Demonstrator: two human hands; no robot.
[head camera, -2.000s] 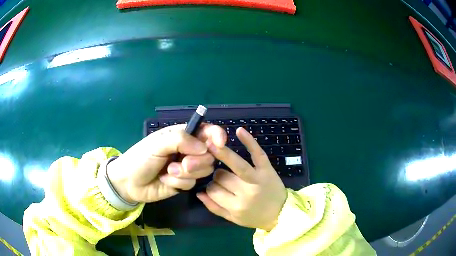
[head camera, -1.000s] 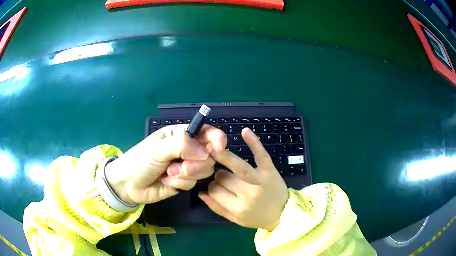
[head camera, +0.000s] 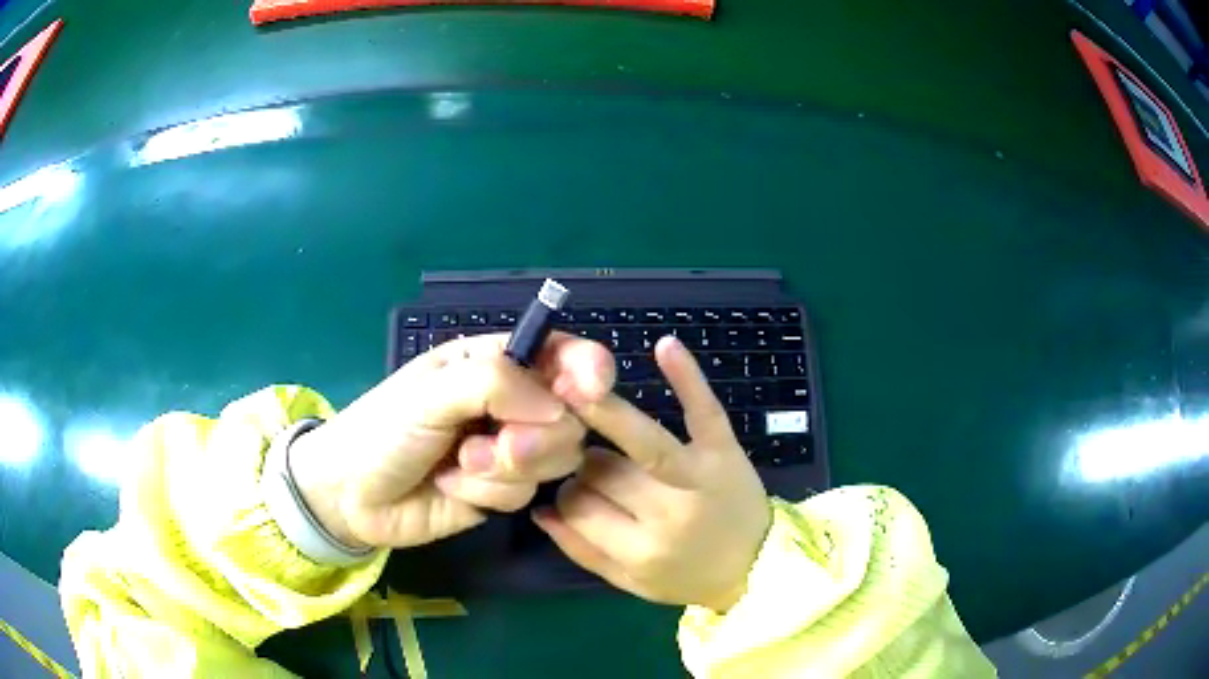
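Note:
My left hand (head camera: 444, 444) holds the black cable plug (head camera: 536, 324) between thumb and fingers, its silver tip pointing up and slightly right. My right hand (head camera: 663, 491) is beside it, its index fingertip against the left fingers, another finger raised and the rest curled; no object shows in it. Both hands are above the black keyboard (head camera: 796, 484), which lies flat on the green surface with a white sticker at its right side. The hands hide much of the keys and trackpad.
Yellow tape (head camera: 406, 608) crosses a dark cord at the keyboard's lower left. Red pads lie at the far edge (head camera: 484, 8), far left (head camera: 29, 69) and right (head camera: 1111, 113); the right one bears a tablet (head camera: 1156, 122). The green surface (head camera: 928, 292) is glossy.
The red pad at the far edge and the right pad have shifted left in view. Both hands have moved very slightly right, with the plug still held.

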